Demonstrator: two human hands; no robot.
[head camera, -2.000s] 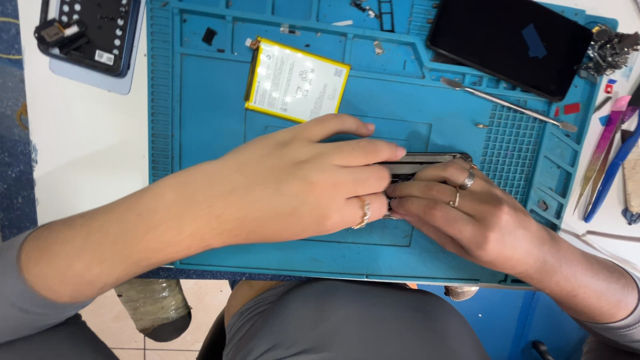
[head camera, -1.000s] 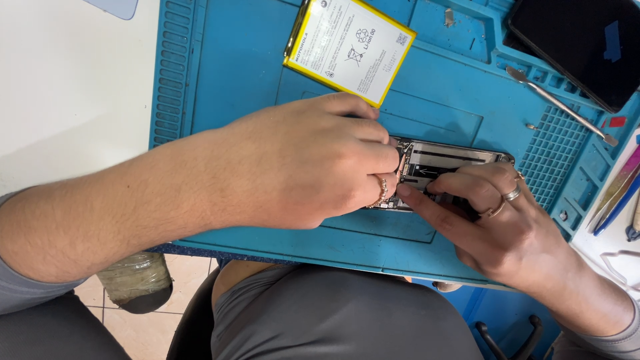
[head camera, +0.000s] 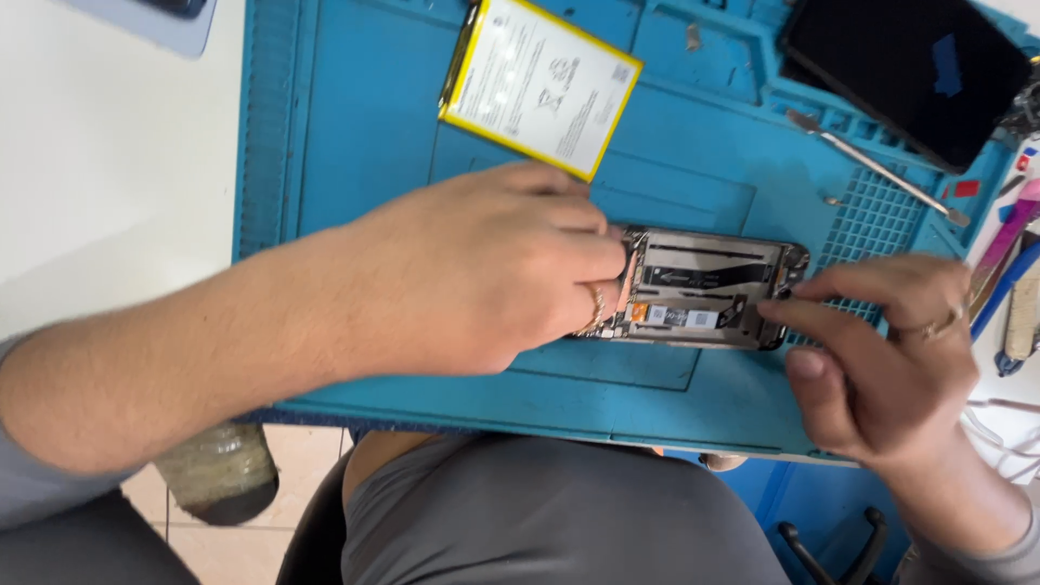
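An opened smartphone (head camera: 699, 280) lies on the blue silicone repair mat (head camera: 390, 154), its inner frame, flex cables and part of its circuit board facing up. My left hand (head camera: 504, 268) covers the phone's left end and holds it, with the fingertips hidden behind the knuckles. At the other end, my right hand (head camera: 886, 349) has its thumb and fingers apart, with the index and middle fingertips at the phone's right end and nothing held between them. A phone battery (head camera: 544, 89) with yellow edges and a printed white face lies just above my left hand.
A dark phone screen (head camera: 910, 73) with a blue piece of tape is at the mat's upper right. Below it rests a metal spudger (head camera: 881, 171). A small red piece (head camera: 966, 189), a magenta tool (head camera: 1007, 227) and a blue-handled tool (head camera: 1006, 292) are at the right.
My right hand has moved right, off the middle of the phone to its right end, and its fingers have spread. The phone's inside shows more than before. My left hand stays at the left end.
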